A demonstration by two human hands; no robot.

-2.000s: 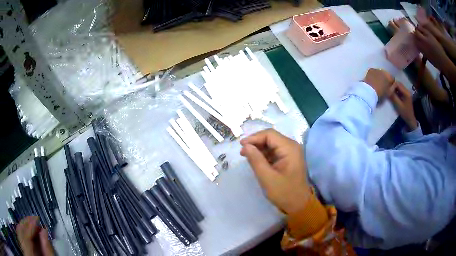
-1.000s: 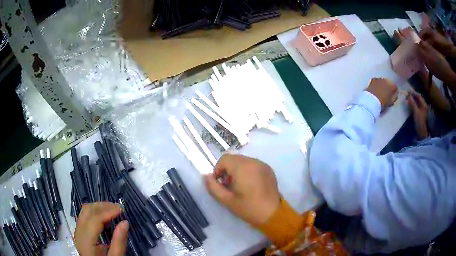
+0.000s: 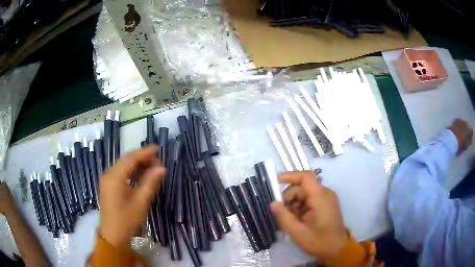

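My right hand (image 3: 315, 216) grips a thin white rod (image 3: 273, 181) near its lower end, between thumb and fingers, over the right side of the loose black barrels. The rod stands nearly upright in view. My left hand (image 3: 124, 195) is over the left part of the loose barrel pile (image 3: 179, 193), its thumb and forefinger apart, with nothing visible between them. A few black barrels (image 3: 252, 208) lie beside the pile. Black barrels with white tips (image 3: 75, 177) lie in a slanting row at the left. A fanned pile of white rods (image 3: 349, 107) lies at the right.
Clear plastic (image 3: 229, 99) lies behind the barrels, beside a chipped metal upright (image 3: 140, 52). Brown paper (image 3: 276, 47) bears a dark heap. A pink box (image 3: 422, 70) and a person's blue sleeve (image 3: 437, 193) are at right. Another person's arm (image 3: 21, 227) is at lower left.
The view has shifted left, showing more of the white-tipped row. My left hand has come further into view. My right hand has moved from the white rods towards the barrels and now holds a rod.
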